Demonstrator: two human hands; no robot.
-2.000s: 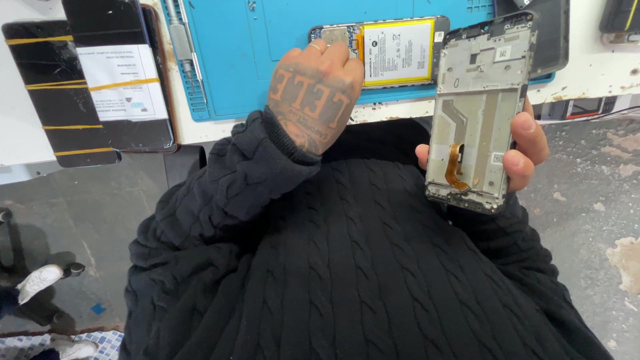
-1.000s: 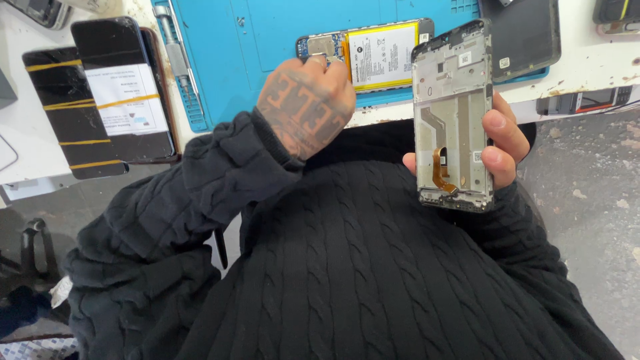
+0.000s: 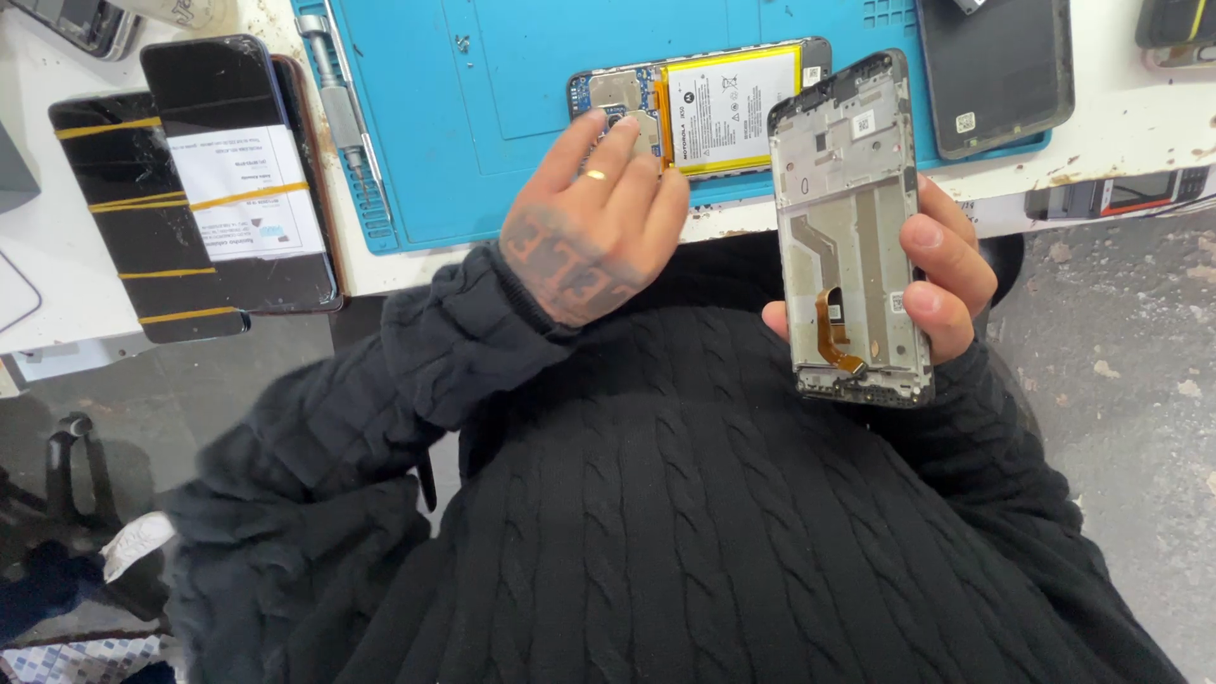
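Note:
My left hand (image 3: 594, 218), palm down with a ring on one finger, has its fingertips on the circuit board (image 3: 613, 90) of an opened phone. Whether they pinch anything is hidden. That phone lies sideways on a blue work mat, its Motorola battery (image 3: 727, 109) edged in yellow and an orange flex cable (image 3: 663, 123) beside the battery. My right hand (image 3: 936, 271) grips a separate phone screen frame (image 3: 855, 237) by its long edges, holding it nearly upright in view with the metal inner side showing. A loose orange flex cable (image 3: 828, 332) lies against its lower part.
A screwdriver (image 3: 340, 114) lies along the left side of the blue mat (image 3: 446, 190). Further left are phones (image 3: 100, 228) bound with rubber bands, one under a printed paper (image 3: 247, 185). A dark phone panel (image 3: 997, 76) rests at the mat's right end, on the white table (image 3: 1130, 123).
The fingers of my left hand are a little more spread over the board than a second ago. My right hand has kept hold of the screen frame throughout.

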